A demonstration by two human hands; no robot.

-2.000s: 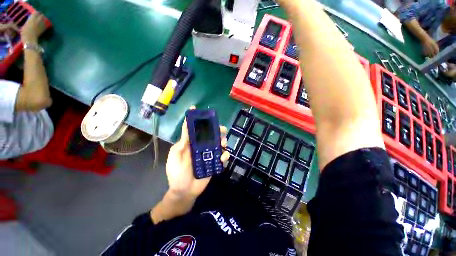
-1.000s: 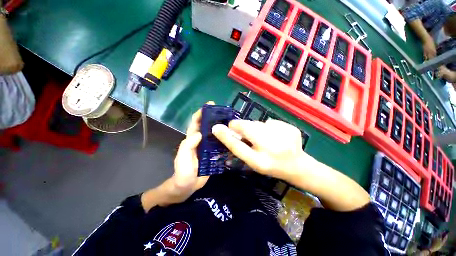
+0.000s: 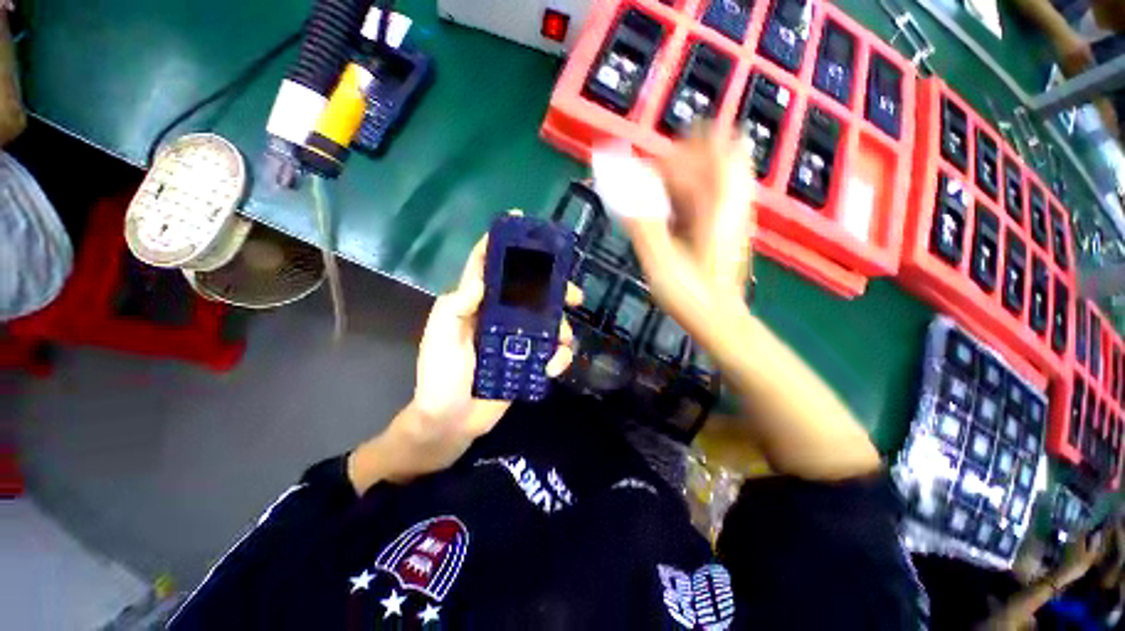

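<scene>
My left hand (image 3: 447, 351) holds a dark keypad phone (image 3: 523, 308) upright, its dark screen and keys facing me. My right hand (image 3: 706, 203) is raised to the right of the phone, above the lens tray and the near edge of the foam tray, and is blurred. A blurred white patch (image 3: 632, 185) shows at its fingertips; I cannot tell what it is or whether it is gripped. The lens tray (image 3: 627, 323), with black-bordered squares, lies behind and right of the phone, partly hidden by my right forearm.
Red foam trays of phones (image 3: 851, 253) stand at the right, with one pocket lacking a phone. A second lens tray (image 3: 975, 450) is further right. The ribbed duct (image 3: 323, 62), a separate phone (image 3: 395, 99) and a cream round head (image 3: 188, 203) are at left.
My right hand has left the phone's screen and moved up and right. The phone's face is uncovered, still in my left hand. The view has shifted slightly.
</scene>
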